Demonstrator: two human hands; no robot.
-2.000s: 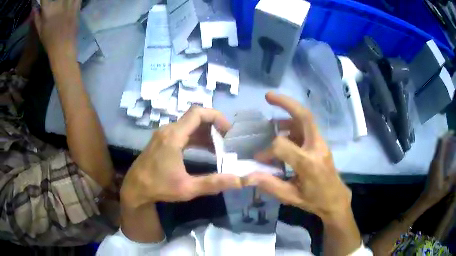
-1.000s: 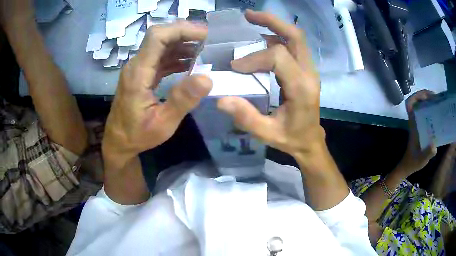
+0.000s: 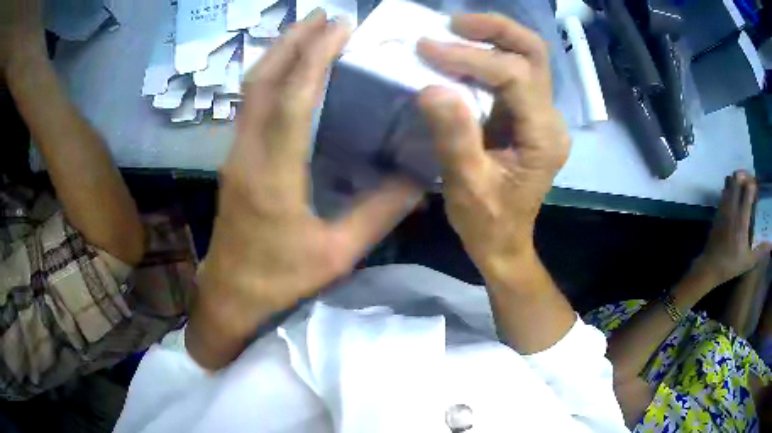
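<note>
A retail carton (image 3: 364, 106), blue-grey with a white end face, is held up in front of me near the table's front edge. Its white end is closed and tilts up and away from me. My left hand (image 3: 275, 186) is blurred and lies along the carton's left side, with the thumb under its lower part. My right hand (image 3: 504, 139) grips the right side, with fingers on the white end and the thumb on the printed face. The carton's far end is hidden by the hands.
Flat carton blanks (image 3: 201, 51) lie at the left of the table (image 3: 110, 127). A white mini fan (image 3: 584, 72) and dark mini fans (image 3: 647, 127) lie at the right, beside grey cartons (image 3: 726, 72). Another person's arm (image 3: 80, 161) is at left; a person's hand (image 3: 735, 224) is at right.
The carton's open flaps are now closed into a white face. The carton has been raised and tilted, and both hands have closed in on it. The right neighbour's hand has shifted.
</note>
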